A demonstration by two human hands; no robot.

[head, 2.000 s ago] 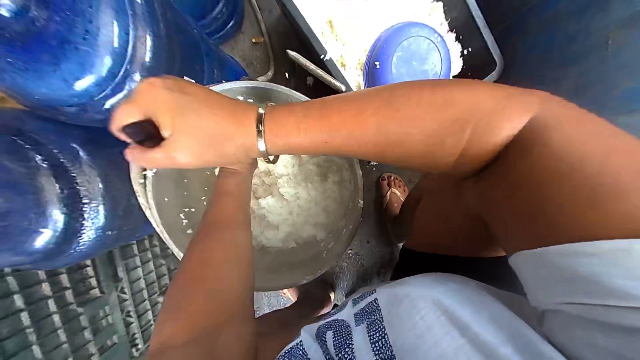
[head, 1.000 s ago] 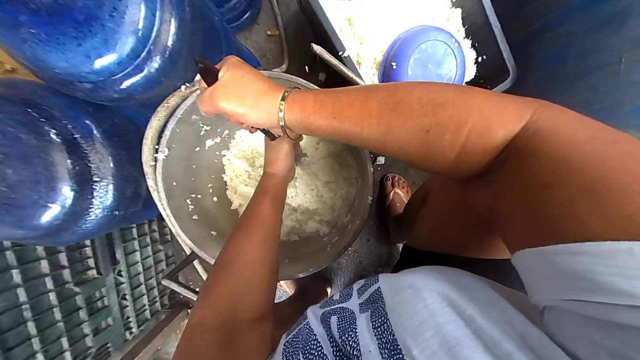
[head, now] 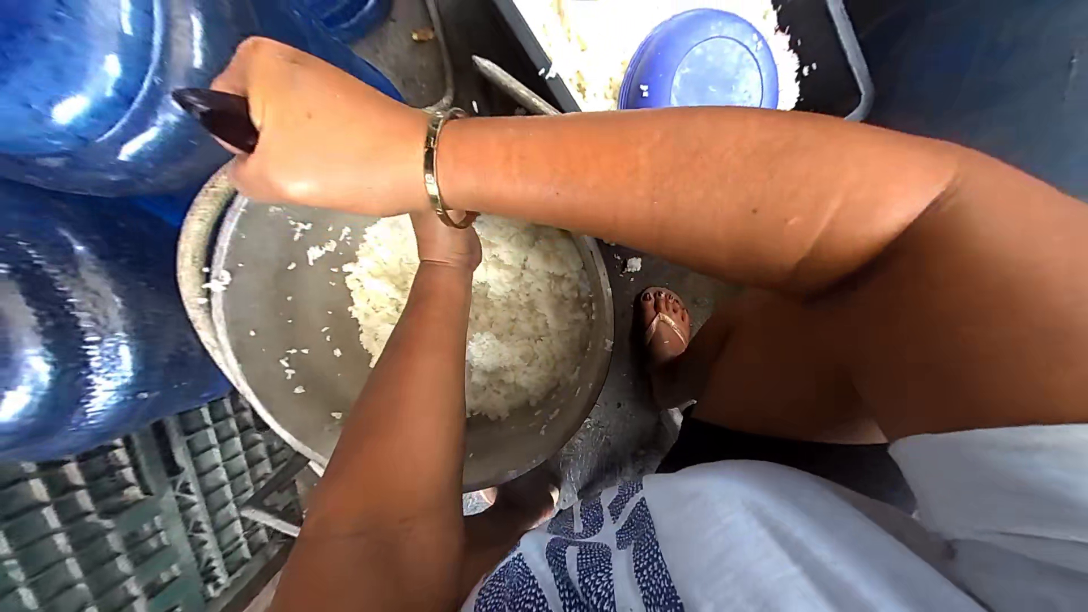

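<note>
My right hand [head: 327,127], a metal bangle at its wrist, is closed around the dark handle [head: 223,117] of a tool above the upper left rim of a large metal pot [head: 280,340]. The rest of the tool is hidden. My left hand [head: 449,242] reaches into the pot from below; only its wrist and heel show, and its fingers are hidden behind my right wrist. Cooked white rice [head: 531,314] lies heaped in the middle and right of the pot. Loose grains stick to the pot's bare inner wall.
Large blue plastic bottles [head: 93,297] crowd the left side. A dark tray [head: 848,51] at the top holds more rice and an upturned blue bowl [head: 710,64]. Below the bottles stands a grey-green plastic crate or pallet [head: 93,518]. My sandaled foot [head: 665,327] is right of the pot.
My right hand, around the dark handle, has moved left toward the pot's rim since one second ago. My left hand was partly visible on the tool then; now my right wrist covers its fingers.
</note>
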